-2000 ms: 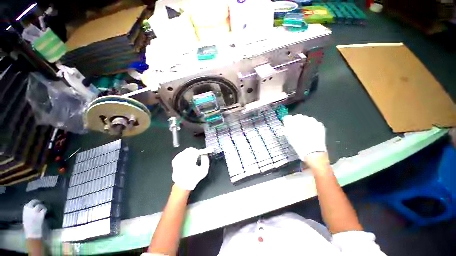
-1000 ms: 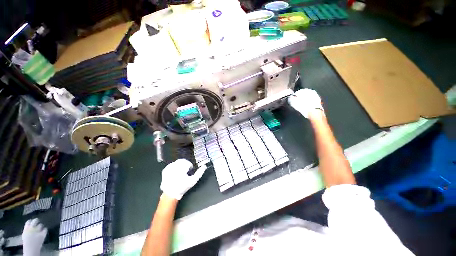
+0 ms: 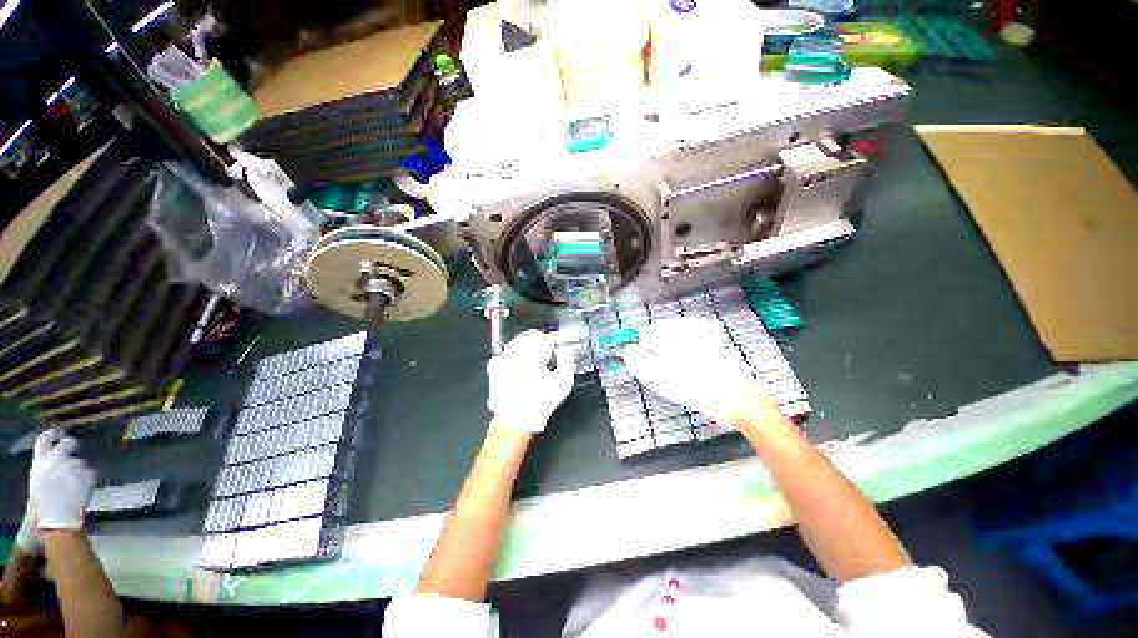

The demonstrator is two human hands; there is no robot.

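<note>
My gloved left hand [image 3: 532, 378] is at the left edge of the silver block batch [image 3: 649, 418], thumb and fingers close together near small silver pieces; whether it grips one is unclear. My gloved right hand [image 3: 684, 364] is over the batch with its fingertips at a small teal part [image 3: 617, 338], just below the rotary head. The rotary head [image 3: 577, 253] is a dark ring with a teal-edged fixture in it. It sits in the grey machine [image 3: 718, 187]. Another teal part [image 3: 771, 304] lies at the batch's right rear corner.
A cream reel [image 3: 377, 276] and a shiny spindle [image 3: 496, 319] are left of the machine. A second block batch [image 3: 285, 455] lies at left. Another person's gloved hands [image 3: 59, 480] are at far left. Cardboard [image 3: 1046, 231] lies at right. Stacked trays [image 3: 100, 287] and a plastic bag stand left.
My right hand has moved left from the machine's slide to the front of the rotary head, where a teal part now shows at its fingertips. My left hand has moved up beside the batch's left edge.
</note>
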